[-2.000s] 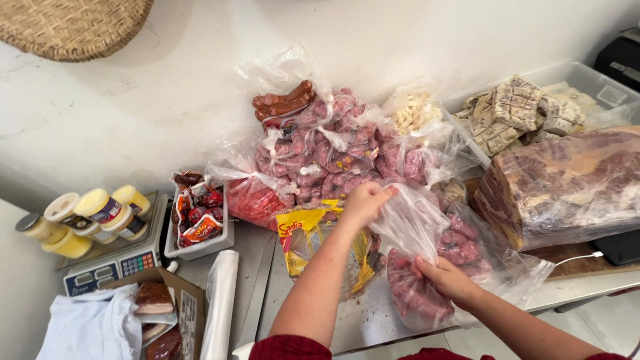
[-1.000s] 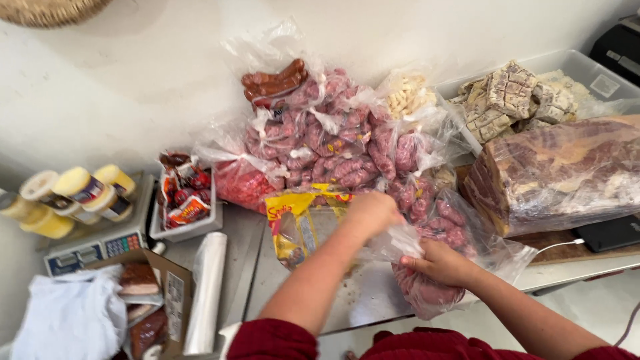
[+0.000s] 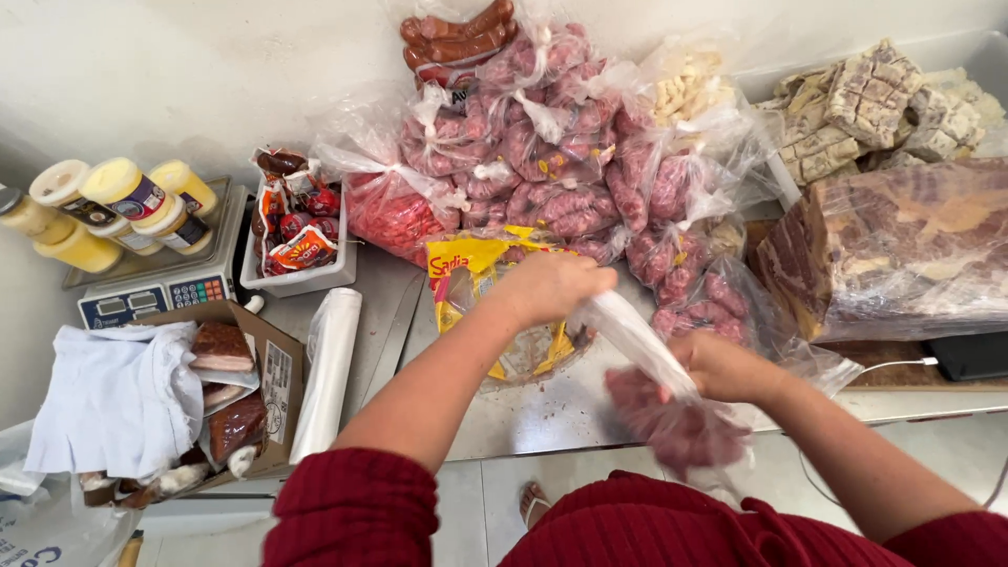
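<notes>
A clear plastic bag of raw sausages (image 3: 681, 429) hangs between my hands at the table's front edge, its neck pulled long and twisted. My left hand (image 3: 555, 285) grips the top end of that neck, above a yellow printed plastic package (image 3: 465, 315). Lower down, my right hand (image 3: 705, 366) is closed around the neck just above the meat, which is blurred. Behind my hands lies a pile of knotted clear bags of sausages (image 3: 559, 142). An open bag of sausages (image 3: 713, 307) lies behind my right hand.
At left are a scale (image 3: 157, 291) with jars, a white bin of packets (image 3: 307, 279), a cardboard box (image 3: 287, 370) of meat and a plastic roll (image 3: 329, 370). At right are a wrapped meat slab (image 3: 906, 252), a tub of scored pieces (image 3: 874, 102) and a phone (image 3: 972, 356) with its cable.
The bag's neck, loose and spread two seconds ago, is now drawn into a narrow twisted rope. The bag has come off the table surface toward my body.
</notes>
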